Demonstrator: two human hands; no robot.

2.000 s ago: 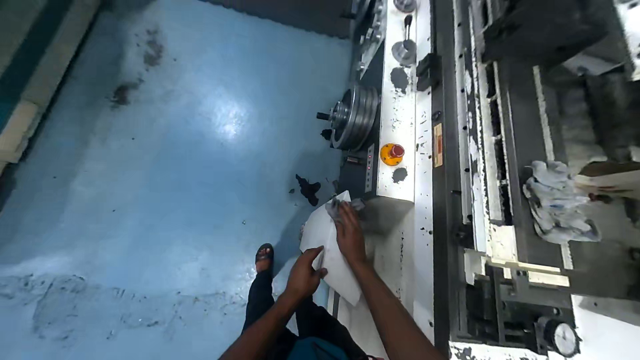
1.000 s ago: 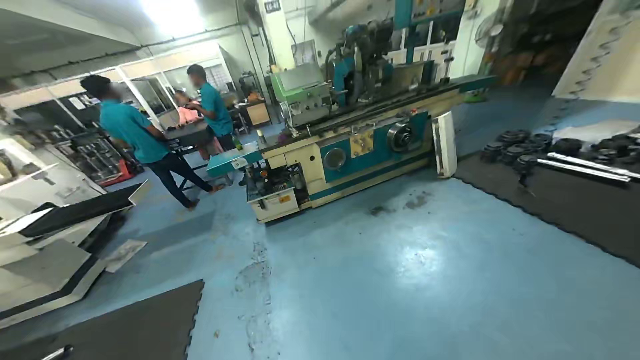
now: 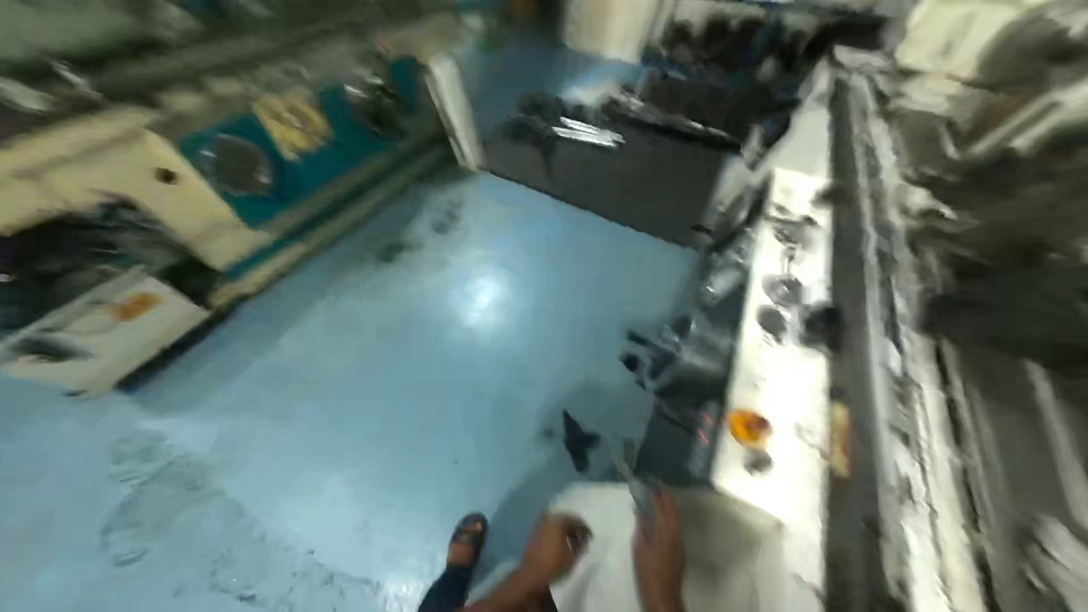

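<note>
Low in the head view, my left hand (image 3: 554, 548) is curled over a white sheet, paper or cloth (image 3: 595, 510); blur hides whether its fingers grip anything. Just to its right, my right hand (image 3: 659, 544) holds a small grey item (image 3: 639, 491) with a thin part pointing up and left. The kind of item is too blurred to tell. The white sheet lies below and between both hands, beside the machine's pale front panel. An orange-and-red knob (image 3: 749, 427) sits on that panel, above and right of my right hand.
A dark object (image 3: 580, 440) lies on the blue floor (image 3: 408, 382). A metal handwheel (image 3: 693, 357) juts from the machine at right. A teal and cream machine (image 3: 195, 170) stands at left. Black matting (image 3: 612, 183) with metal parts is farther ahead. A sandalled foot (image 3: 468, 531) shows below.
The view has swung from the far machine and two people back down to the near machine. Both hands, out of view a second ago, show again near the white sheet.
</note>
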